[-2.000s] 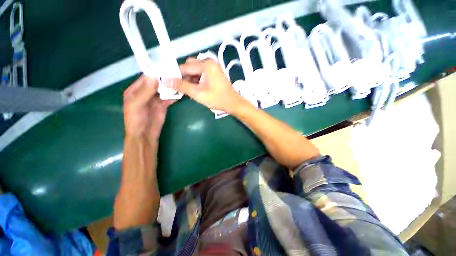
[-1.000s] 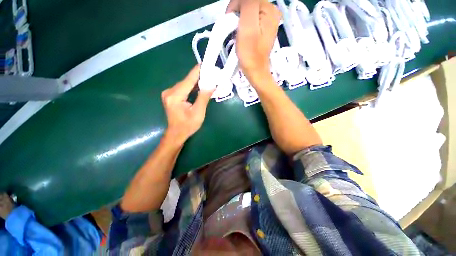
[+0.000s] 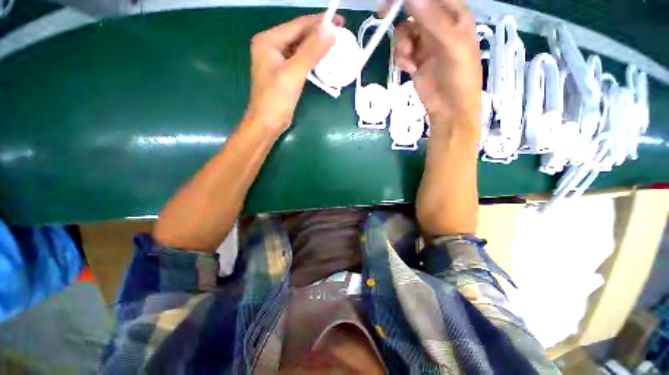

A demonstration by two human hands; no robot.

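A white loop unit [image 3: 339,58] with a round cover on its lower end is held up over the green worktop, tilted, its top cut off by the frame edge. My left hand [image 3: 282,66] grips it at the left side, just above the disc. My right hand [image 3: 444,62] is raised at the unit's upper right, fingers bent and partly cut off; whether it touches the loop is unclear. Covered units [image 3: 373,105] lie in an overlapping row to the right, some hidden behind my right hand.
The pale rail [image 3: 213,6] runs along the top. An open carton [image 3: 631,256] with a bright heap of loose white parts [image 3: 561,271] stands below the worktop edge at right. Another person's blue sleeve [image 3: 37,267] shows at lower left. The green worktop [image 3: 110,146] spans the view.
The view has turned, so the rail sits higher and the left upright is gone. The held unit now tilts the other way, with my left hand near its disc and my right hand farther right.
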